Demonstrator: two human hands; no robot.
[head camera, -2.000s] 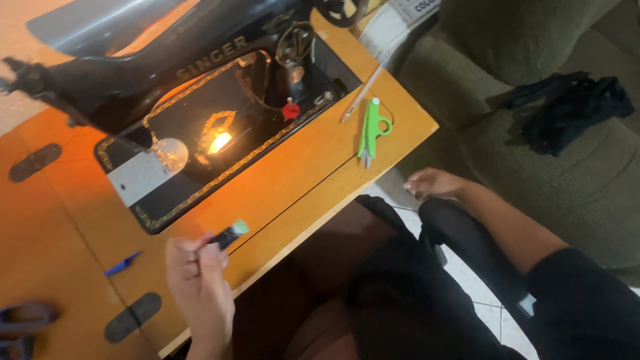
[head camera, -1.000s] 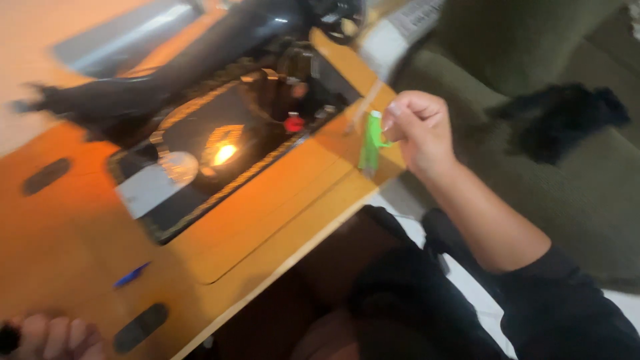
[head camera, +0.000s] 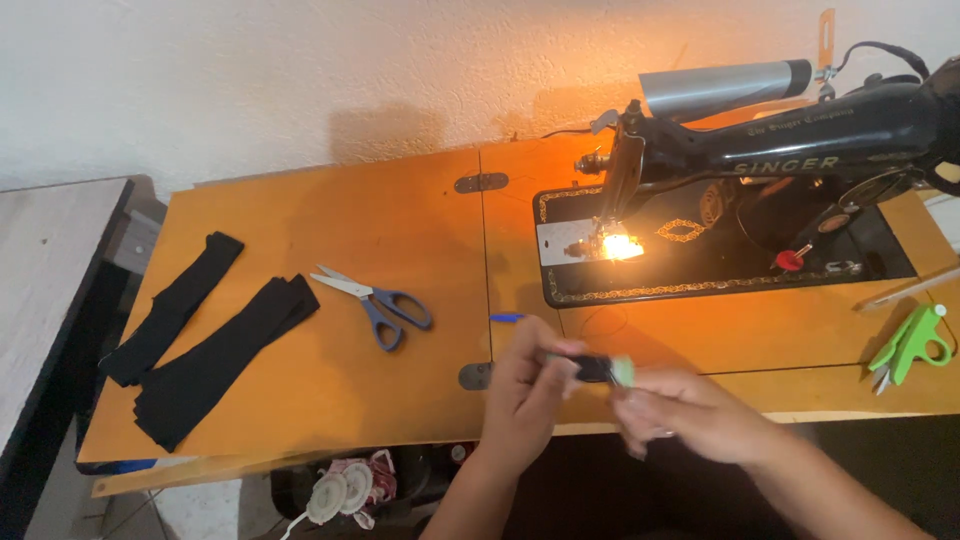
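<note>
My left hand (head camera: 529, 390) grips a small spool of black thread (head camera: 594, 368) with pale green ends, held over the table's front edge. Close to the spool's right end, my right hand (head camera: 675, 412) has its fingers pinched together; whether thread is between them is too blurred to tell. Behind both hands stands a black Singer sewing machine (head camera: 795, 150), its lamp lit beside the needle. A blue pen cap or similar small blue item (head camera: 508, 318) lies just beyond my left hand. Green thread snips (head camera: 910, 346) rest at the table's right.
Blue-handled scissors (head camera: 386, 304) lie open on the wooden sewing table (head camera: 420, 217). Left of them are folded black fabric strips (head camera: 217, 367). A pale, pointed stick (head camera: 907, 289) lies near the snips. Below the front edge are white lace-like rounds (head camera: 341, 491). A wall runs behind.
The view has swung left to show the scissors and black strips. My right hand, at the green snips a second ago, is now beside the spool; the snips lie on the table.
</note>
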